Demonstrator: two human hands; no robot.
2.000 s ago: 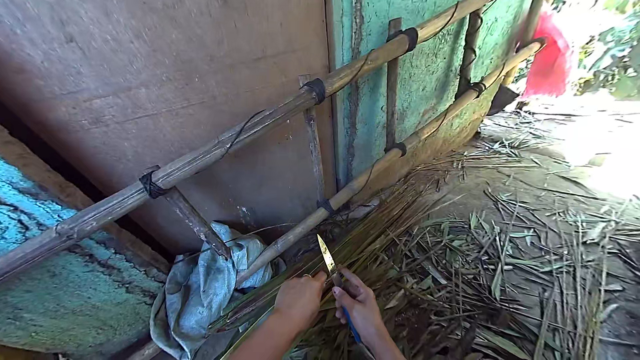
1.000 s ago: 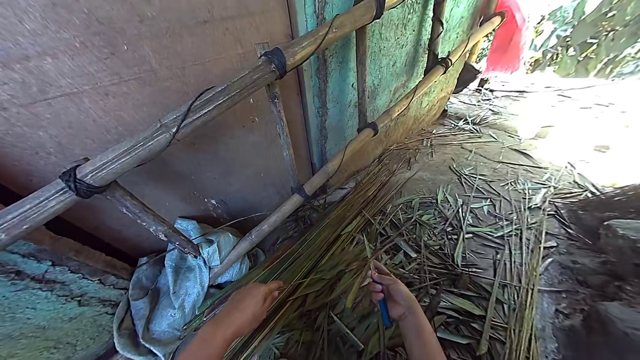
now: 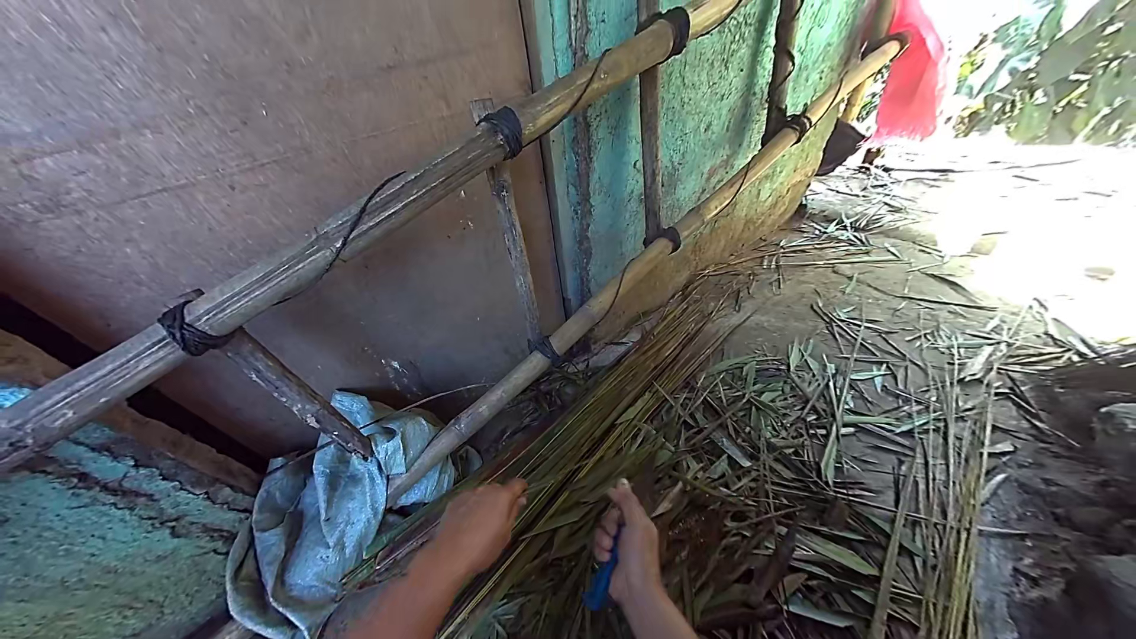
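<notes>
My right hand (image 3: 632, 541) is closed around the blue handle (image 3: 602, 577) of a knife; its blade cannot be made out at this moment. My left hand (image 3: 484, 524) is over a long bundle of thin stalks (image 3: 612, 435) that lies on the ground beside the wall; whether its fingers pinch a stalk cannot be told. Cut leaves and stem pieces (image 3: 781, 435) lie to the right of the bundle.
A wooden pole ladder (image 3: 355, 240) tied with black bands leans along the brown panel (image 3: 266, 106) and green wall (image 3: 710, 124). A crumpled woven sack (image 3: 319, 506) lies at its foot. More thin stalks (image 3: 954, 479) lie at the right, near stones (image 3: 1109, 586). Red cloth (image 3: 910, 80) hangs far off.
The knife's blade, upright and plain two seconds ago, no longer shows clearly. My hands were close together then and are now apart, the left one over the bundle.
</notes>
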